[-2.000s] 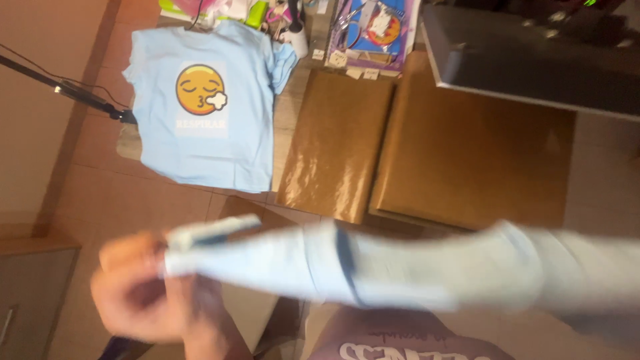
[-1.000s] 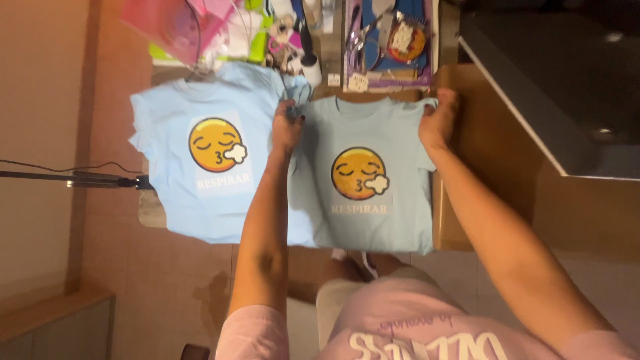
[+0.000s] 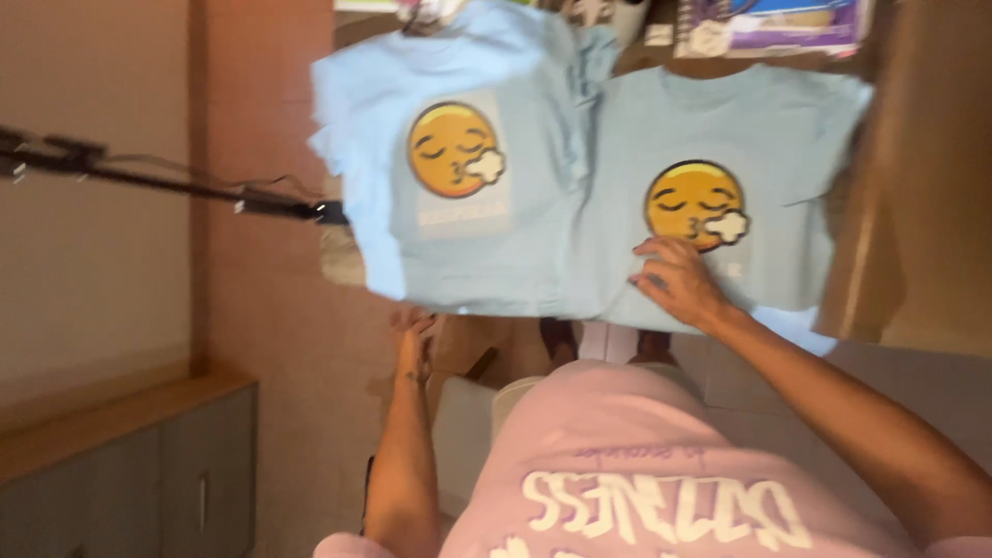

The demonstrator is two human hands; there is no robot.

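Observation:
Two light blue T-shirts lie side by side on a table, each with a yellow emoji print and lettering under it. My right hand, fingers apart and slightly curled, is over the lower part of the print on the right T-shirt; whether it touches the cloth cannot be told. At the bottom hem of the left T-shirt, just off the table's front edge, is my left hand, blurred, with nothing visible in it. The right T-shirt's left side meets the left one's right sleeve.
A spiral notebook with a purple border lies behind the right T-shirt. Brown glossy sheeting covers the surface at right. A black metal arm with a cable reaches in from the left. A grey cabinet stands at lower left, a pale seat below the table.
The right T-shirt, held by both my hands one second ago, now lies released. My left hand has moved down to the front hem, and my right hand has moved from its sleeve to its print.

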